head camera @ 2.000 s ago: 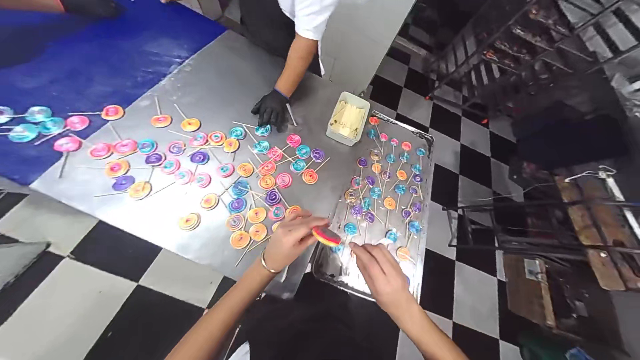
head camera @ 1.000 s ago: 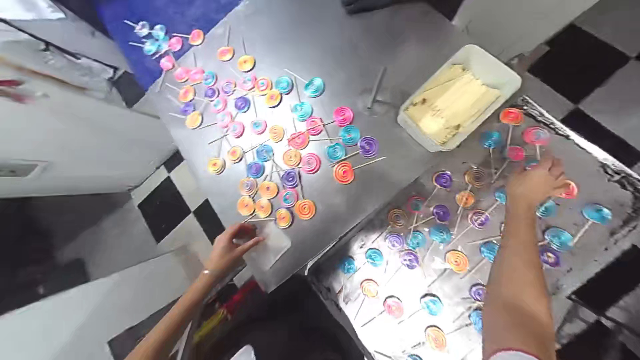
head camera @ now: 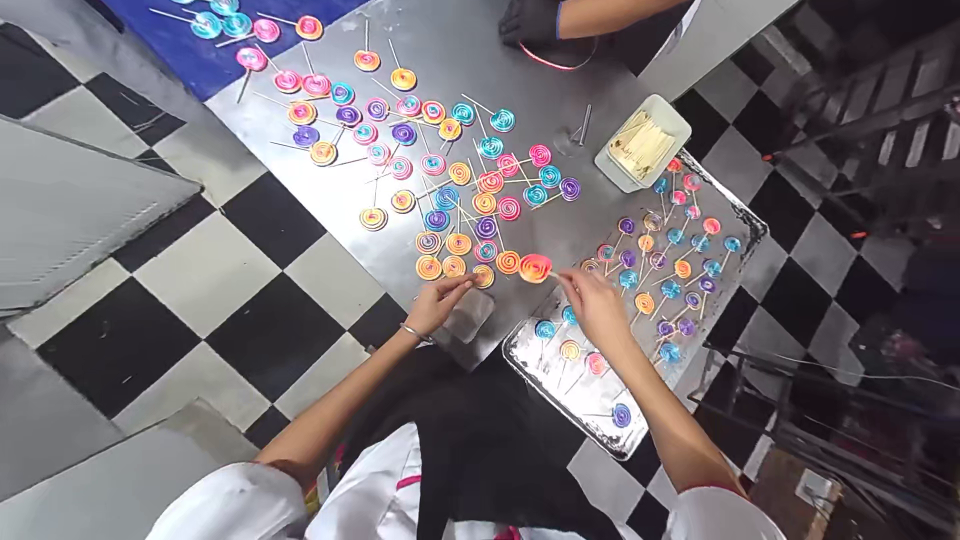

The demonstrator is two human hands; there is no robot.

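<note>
My right hand [head camera: 596, 300] pinches the stick of a red-orange swirl lollipop [head camera: 535, 268], its candy held over the steel table [head camera: 315, 202]. My left hand [head camera: 439, 304] is at the table's near edge, fingertips together beside an orange swirl lollipop [head camera: 483, 276]; whether they grip it I cannot tell. Many swirl lollipops in pink, blue, purple and orange lie spread over the table. More lie on a metal baking tray [head camera: 540, 360] at the right, partly under my right forearm. A small translucent scraper-like piece [head camera: 469, 315] lies by my left hand.
A plastic tub of sticks [head camera: 643, 142] stands by the tray's far corner. A short metal rod [head camera: 585, 124] is on the table. Across it, a person's black-gloved hand [head camera: 529, 22] is near a thin pink candy strand [head camera: 553, 66]. A blue mat [head camera: 180, 45] covers the far left.
My right hand has moved from over the tray to the table's near edge and now has a lollipop by its stick. The gloved hand is back in view. The view has shifted a lot.
</note>
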